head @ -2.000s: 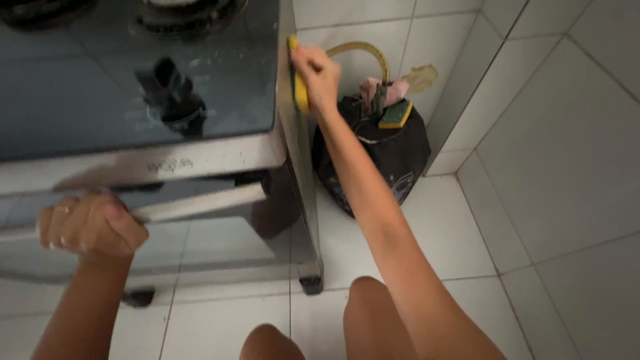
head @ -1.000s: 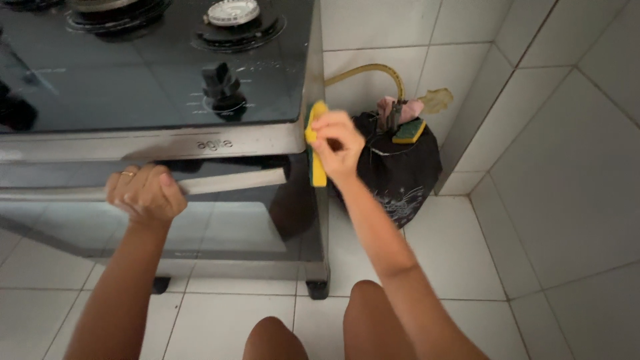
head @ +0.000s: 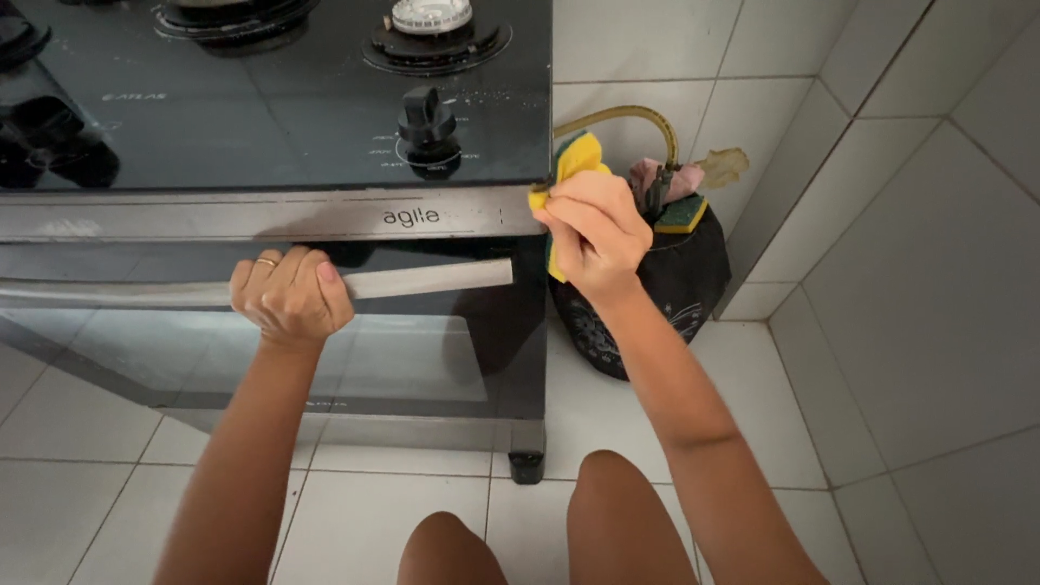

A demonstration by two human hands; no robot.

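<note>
My left hand [head: 292,294] is closed around the metal oven door handle [head: 431,279] of a gas stove [head: 268,213]. A ring shows on one of its fingers. My right hand [head: 600,231] grips a yellow and green scrubbing sponge [head: 580,154], which is bent at the stove's front right corner, against its side edge. Part of the sponge is hidden behind the fingers. On the dark glass top, a black knob [head: 426,130] stands near the front, in front of a burner [head: 435,36].
Right of the stove is a gas cylinder in a black cover [head: 691,276], with a second sponge [head: 682,214] and pink cloth [head: 670,179] on top. A yellow hose [head: 642,112] arches to it. Tiled wall [head: 934,309] rises at the right; a stove foot [head: 526,467] rests on floor tiles.
My right hand has moved the sponge along the stove's right side, from farther back to the front corner. My left hand stays on the door handle. The view has shifted.
</note>
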